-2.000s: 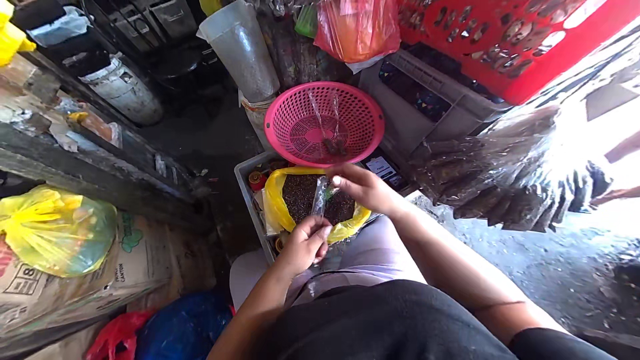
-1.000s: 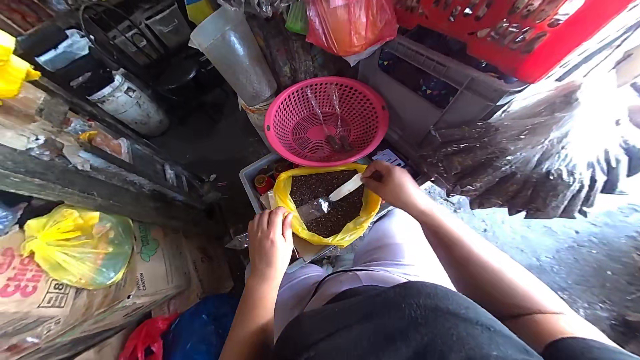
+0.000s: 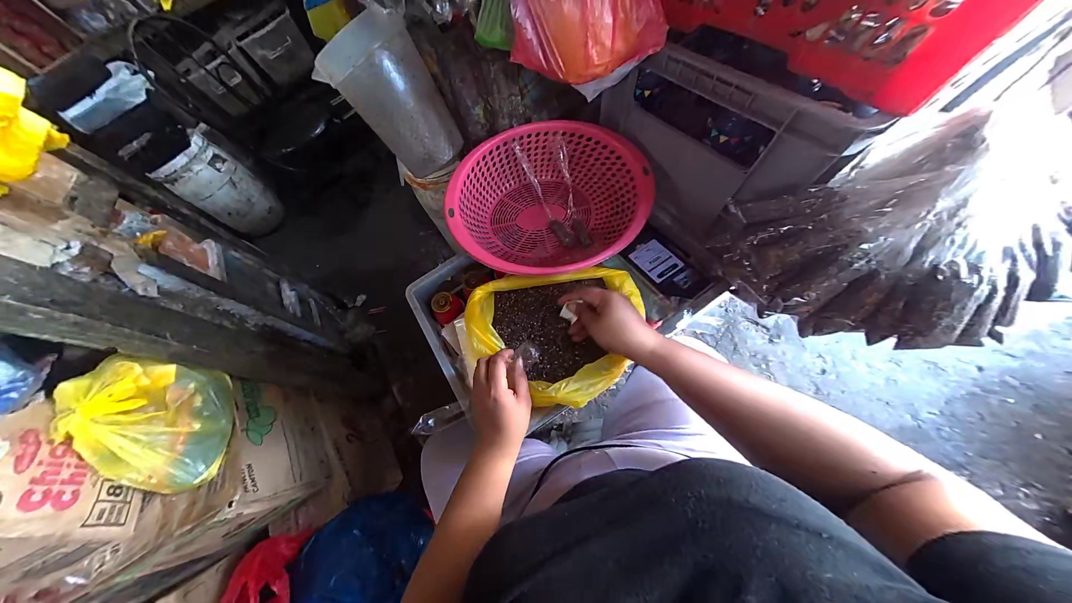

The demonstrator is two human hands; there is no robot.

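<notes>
A yellow plastic bag (image 3: 479,322) full of dark peppercorn-like grains (image 3: 540,322) lies open in a grey tray between my knees. My left hand (image 3: 501,394) grips a small clear plastic bag (image 3: 528,355) at the near left rim of the yellow bag. Over the grains, my right hand (image 3: 610,321) holds a small white scoop-like object (image 3: 571,310), mostly hidden by the fingers. Just beyond the yellow bag sits a pink perforated plastic basket (image 3: 502,226). Two narrow clear packets (image 3: 569,230) with dark contents at their ends lie inside it.
The grey tray (image 3: 440,356) also holds a red can (image 3: 446,307). Grey crates (image 3: 804,138) and a red crate (image 3: 913,75) stand at back right, beside hanging clear packets (image 3: 888,243). A tall translucent container (image 3: 394,92) is behind the basket. A tied yellow bag (image 3: 142,423) rests on cardboard at left.
Two seconds ago both hands were together over the grains at a clear packet. They have since parted, and the right hand has lowered the white object to the grains.
</notes>
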